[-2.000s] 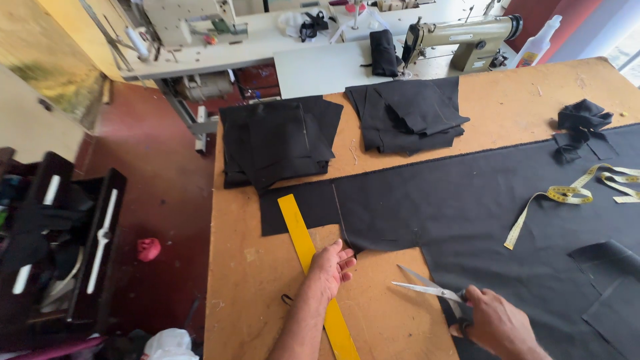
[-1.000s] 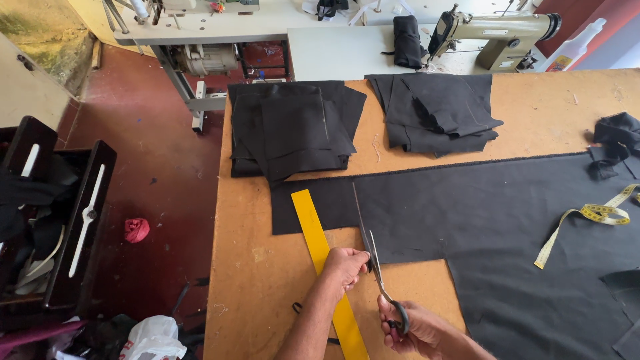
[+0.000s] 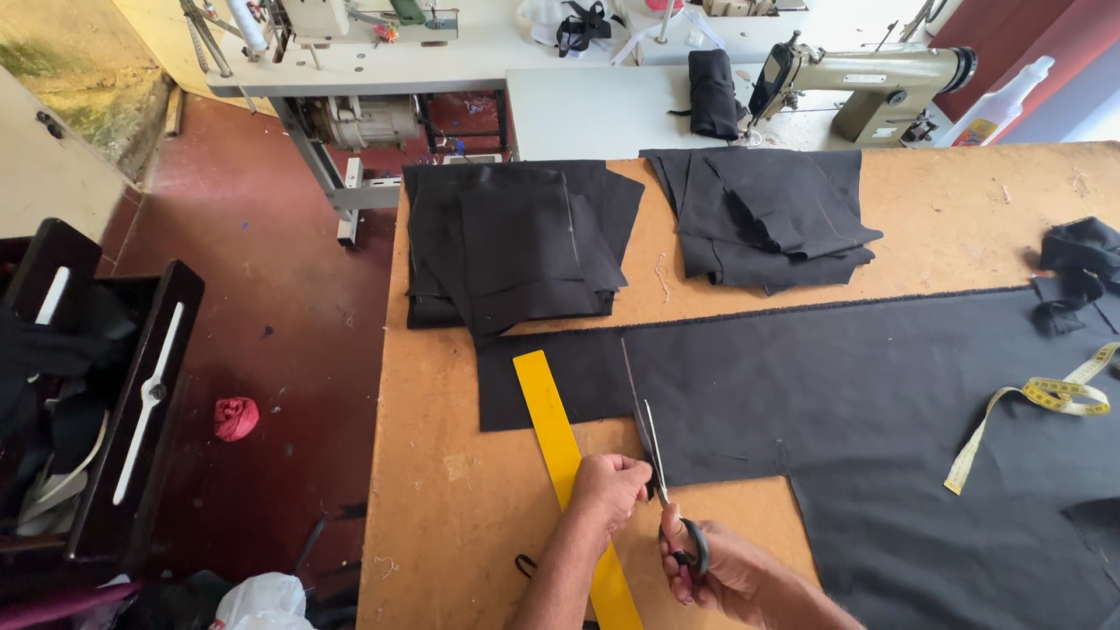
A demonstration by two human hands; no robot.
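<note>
A wide black fabric sheet (image 3: 840, 376) lies across the table, with a pale line running down it near its left end. My right hand (image 3: 713, 556) holds dark-handled scissors (image 3: 658, 451), their blades at the fabric's lower edge beside that line. My left hand (image 3: 608, 490) pinches a small bit of black fabric just left of the blades. Under my left forearm a yellow ruler (image 3: 547, 420) lies slanted, its upper end over the left part of the fabric. A yellow measuring tape (image 3: 1050, 394) lies curled on the fabric at the right.
Two stacks of cut black fabric, left (image 3: 516, 236) and right (image 3: 779, 210), rest on the wooden table (image 3: 437, 525). Behind stands a sewing machine (image 3: 875, 83) near a plastic bottle (image 3: 1002, 105). Open drawers (image 3: 153, 394) and a pink bundle (image 3: 236, 418) are at the left.
The scissors have moved from over the bare table to the fabric edge by the pale line. My left hand has closed its fingers on the fabric there. The view has shifted.
</note>
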